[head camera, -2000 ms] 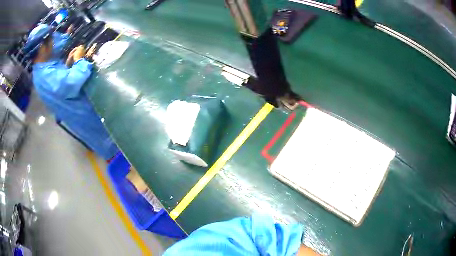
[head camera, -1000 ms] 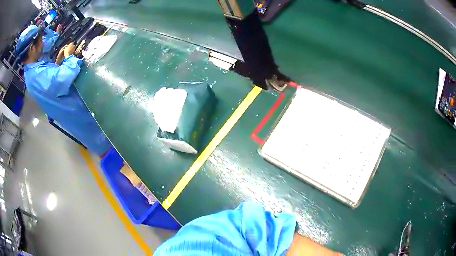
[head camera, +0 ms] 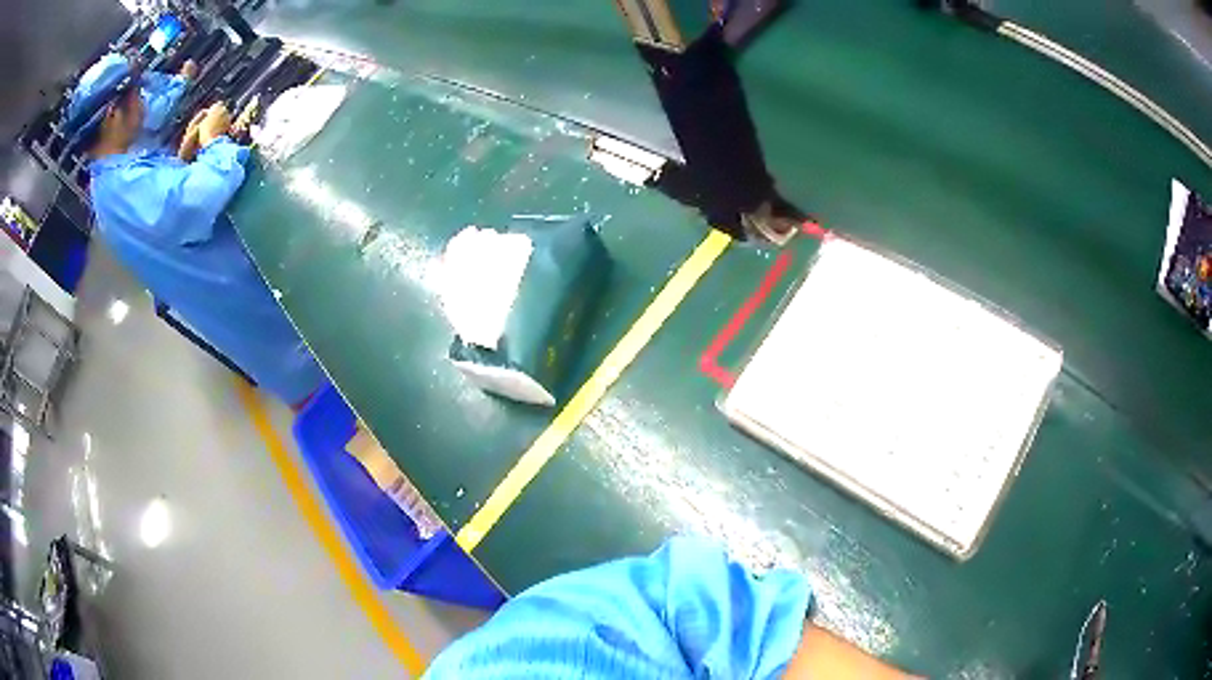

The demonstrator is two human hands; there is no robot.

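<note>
A pale rectangular component tray point(head camera: 904, 399) lies on the green bench, its surface glaring nearly white, beside a red tape corner. A blue sleeve and a bare forearm or wrist reach in at the bottom edge; my left hand is cut off by the frame. My right hand is not in view. A thin metal tool tip point(head camera: 1090, 643), perhaps tweezers, shows at the bottom right. Part of a dark printed or board-like item point(head camera: 1187, 266) shows at the right edge.
A green box-like object with white padding point(head camera: 525, 312) stands left of yellow tape point(head camera: 594, 392). A black upright post point(head camera: 718, 133) stands behind the tray. A blue bin point(head camera: 366, 498) hangs at the bench edge. A person in a blue smock point(head camera: 186, 226) works at the far left.
The camera view has shifted slightly, so the bench items sit higher than two seconds ago. More of the metal tool tip and of the forearm shows. The tray has not visibly moved on the bench.
</note>
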